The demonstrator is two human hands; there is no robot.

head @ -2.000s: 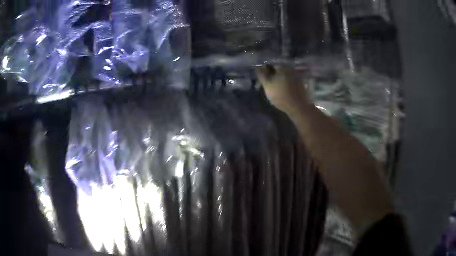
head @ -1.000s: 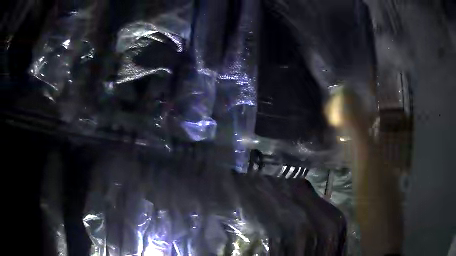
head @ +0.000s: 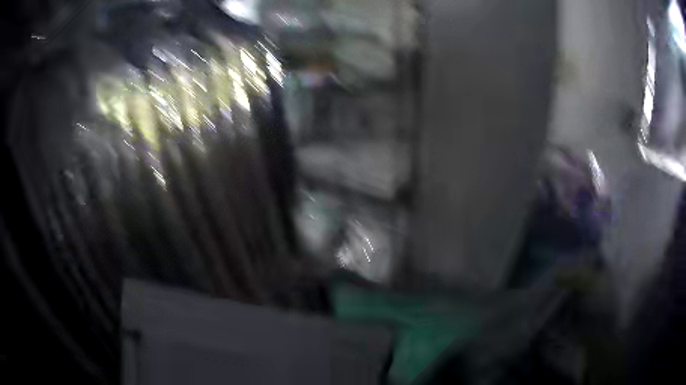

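The head view is badly blurred. A pale, flat, sheet-like thing [head: 248, 342] with a straight top edge lies at the bottom left of centre, cut off by the lower rim. It may be the clipboard sheet, but no text can be read. Neither of my hands can be made out. Hanging garments in clear covers [head: 195, 165] form long dark rows at the left, with bright glare near their upper part.
Shelves with pale packets [head: 353, 165] stand behind the garments. A wide grey upright surface [head: 485, 135] is right of them. Green floor [head: 429, 327] shows below. Blurred dark and purple things [head: 575, 184] and glaring plastic [head: 666, 105] are at the right.
The view has swung down and to the right, away from the upper garments. My raised right arm has left the picture. The pale sheet and green floor have come into view.
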